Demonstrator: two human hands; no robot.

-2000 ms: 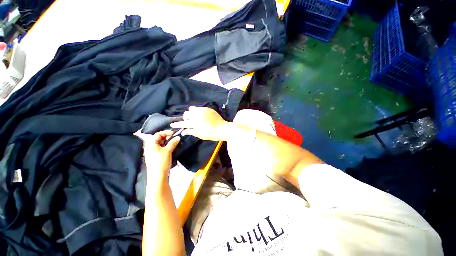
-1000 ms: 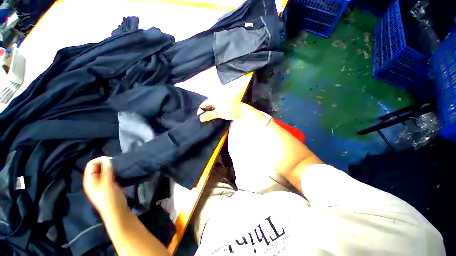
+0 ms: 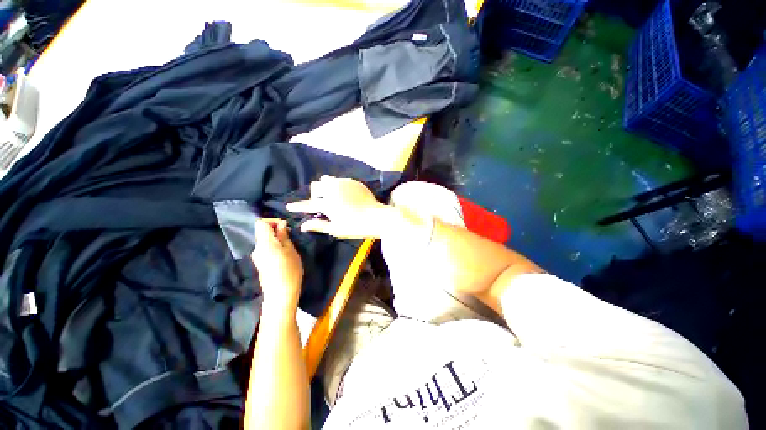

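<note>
A dark navy garment (image 3: 281,172) lies on the white table and reaches its near edge. My left hand (image 3: 277,256) pinches its cloth beside a paler grey panel (image 3: 237,225). My right hand (image 3: 340,207) is just to the right, its fingers pointing at my left fingertips. Something dark shows between its fingers; I cannot tell whether it is a tool or the cloth behind. No thread can be made out.
A large navy garment pile (image 3: 109,185) covers the table's left. Another garment part with a grey pocket panel (image 3: 403,76) lies at the back right. The table's yellow edge (image 3: 336,306) runs beside my lap. Blue crates (image 3: 655,80) and a red seat (image 3: 484,222) are to the right.
My left hand has moved from the lower left back in beside my right hand. The cloth stretched between them is now slack and gathered. My right hand has shifted slightly left and its fingers are extended.
</note>
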